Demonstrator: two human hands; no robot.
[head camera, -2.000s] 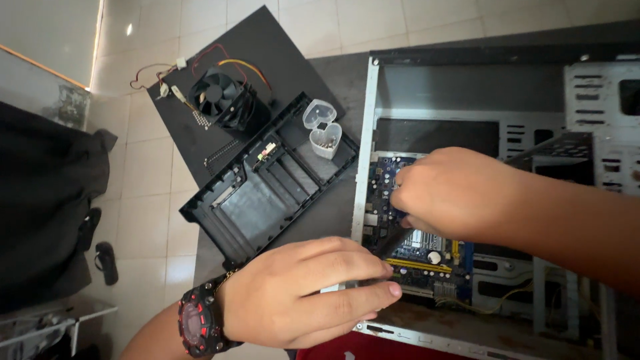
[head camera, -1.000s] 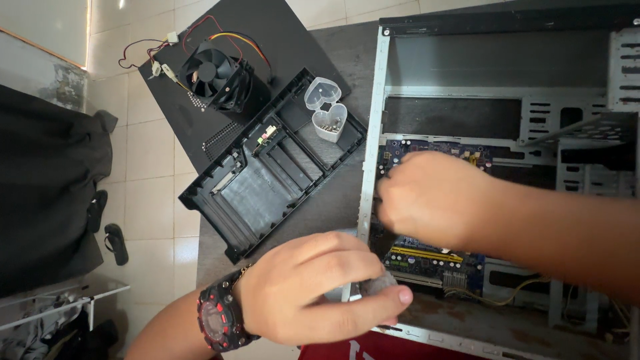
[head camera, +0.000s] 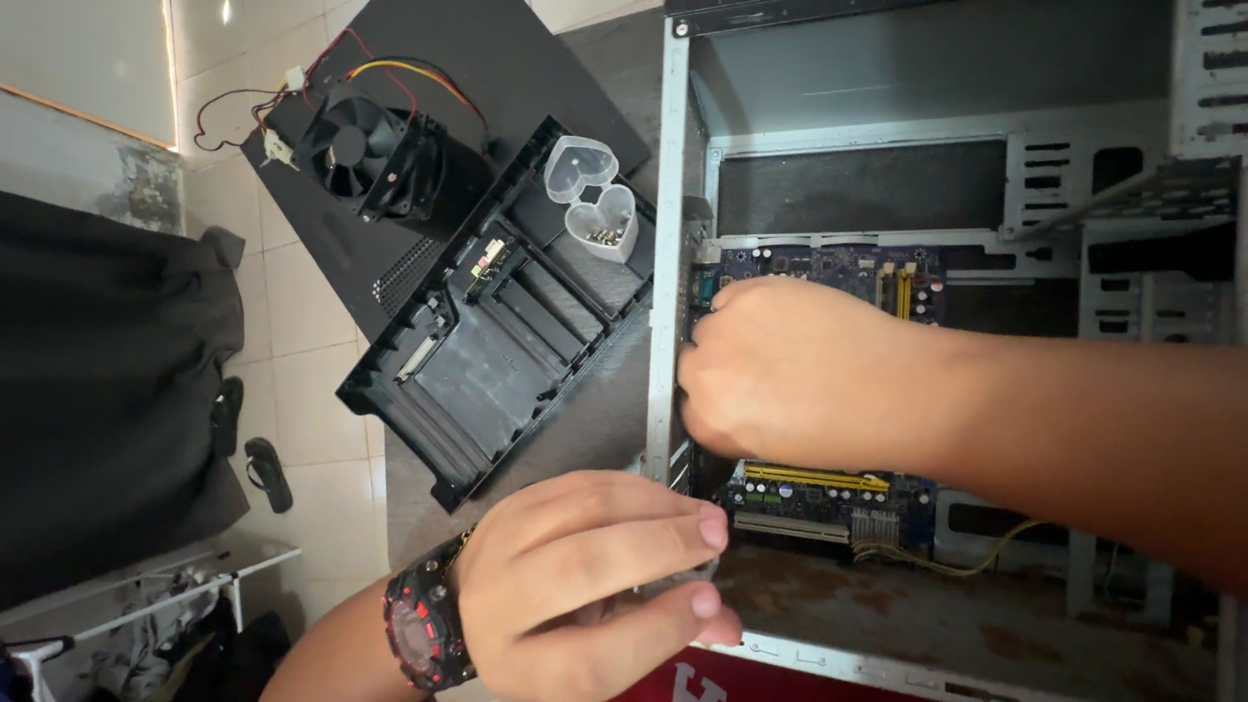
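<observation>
An open computer case (head camera: 671, 253) lies at the right, with a blue motherboard (head camera: 829, 261) inside it. My right hand (head camera: 790, 375) is curled over the board's left part, near the case's rear wall; whatever its fingers hold or touch is hidden beneath it. My left hand (head camera: 595, 575), with a black and red watch (head camera: 426, 629) on the wrist, is at the case's lower left corner. Its fingers are bent around a small greyish thing, mostly hidden, which I cannot identify. Yellow slots (head camera: 814, 477) on the board show below my right hand.
A black plastic front panel (head camera: 487, 366) lies left of the case, bearing a heart-shaped clear box (head camera: 603, 224) of screws. Beyond it, a fan cooler (head camera: 390, 161) with loose wires rests on a black side panel (head camera: 546, 68). A yellow cable (head camera: 960, 567) runs inside the case.
My right hand stays over the board's left part, its fingers more tucked under than two seconds ago. My left hand remains by the case's lower left corner.
</observation>
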